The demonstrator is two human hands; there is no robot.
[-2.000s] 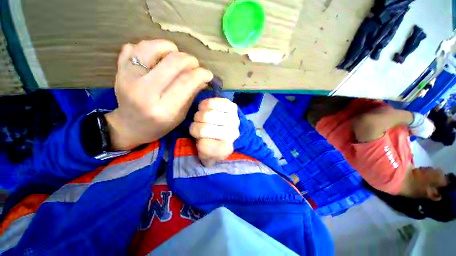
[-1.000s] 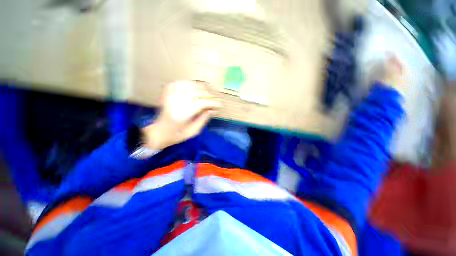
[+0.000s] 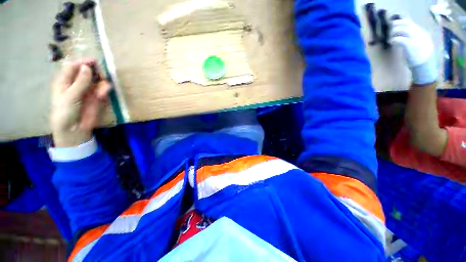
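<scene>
My left hand (image 3: 76,100) is at the left, over the cardboard, with a small dark part (image 3: 94,71) between thumb and fingers. Several small black knobbly parts (image 3: 60,28) lie loose on the cardboard just beyond it. My right hand is out of the picture; only its blue sleeve shows, reaching across the table to the top edge. A green cap (image 3: 213,67) sits on a torn cardboard patch (image 3: 204,48) in the middle.
Cardboard covering (image 3: 148,97) has a pale strip and green edge at left. At right, a co-worker's white-gloved hand (image 3: 416,48) is beside long black parts (image 3: 378,25) on the pale surface. Blue crates (image 3: 424,204) stand below the table at right.
The view has shifted. My hands were together before me; my left hand has moved left to the small parts, and my right arm has reached forward until its hand left the picture.
</scene>
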